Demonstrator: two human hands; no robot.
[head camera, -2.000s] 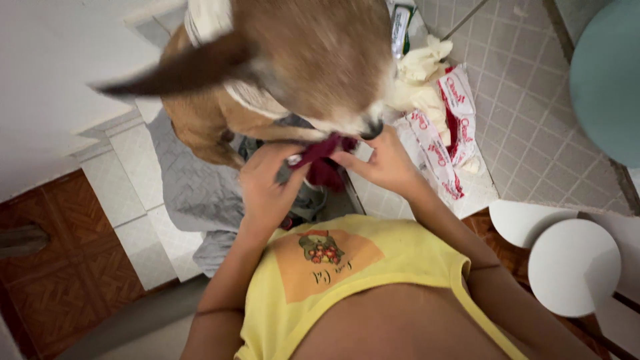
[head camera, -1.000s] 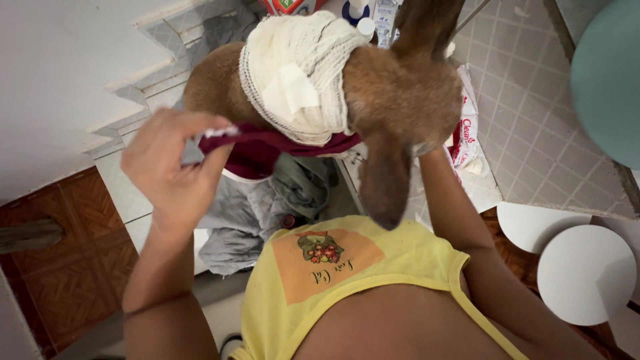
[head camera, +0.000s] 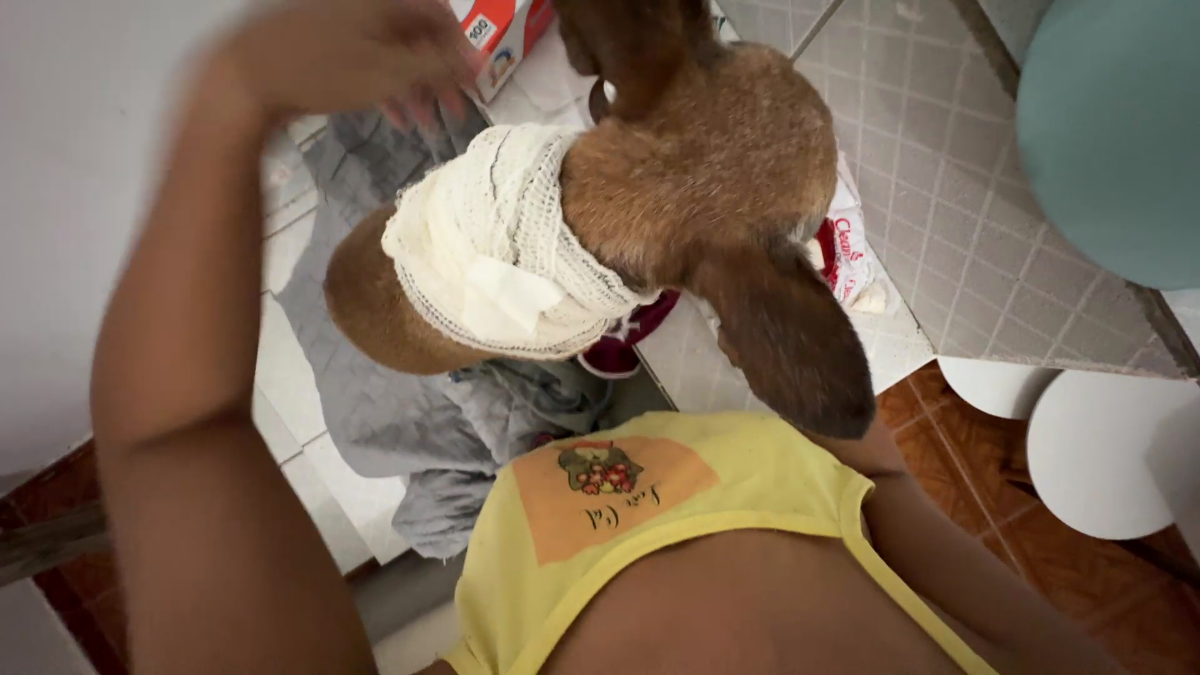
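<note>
A brown dog (head camera: 703, 159) sits in front of me, its head turned to the right and its ears hanging out to either side. White gauze bandage (head camera: 506, 234) is wrapped around its neck, with a strip of pale tape on it. My left hand (head camera: 366, 56) is raised at the upper left, blurred, beyond the bandage and near a red and white box; whether it holds anything does not show. My right hand is hidden behind the dog's head and ear; only the arm shows. Part of a maroon cloth (head camera: 614, 356) with a white pattern lies below the dog's neck.
Grey quilted cloth (head camera: 375, 412) lies under and beside the dog on light tiles. The red and white box (head camera: 497, 42) stands at the top. A printed white and red wrapper (head camera: 848, 253) lies on the right. Round white seats (head camera: 1102, 455) and a teal round surface (head camera: 1116, 141) flank the right side.
My left hand, which pinched the maroon cloth a second ago, has moved up and away from it. My right hand, at the cloth two seconds ago, is now behind the dog's head.
</note>
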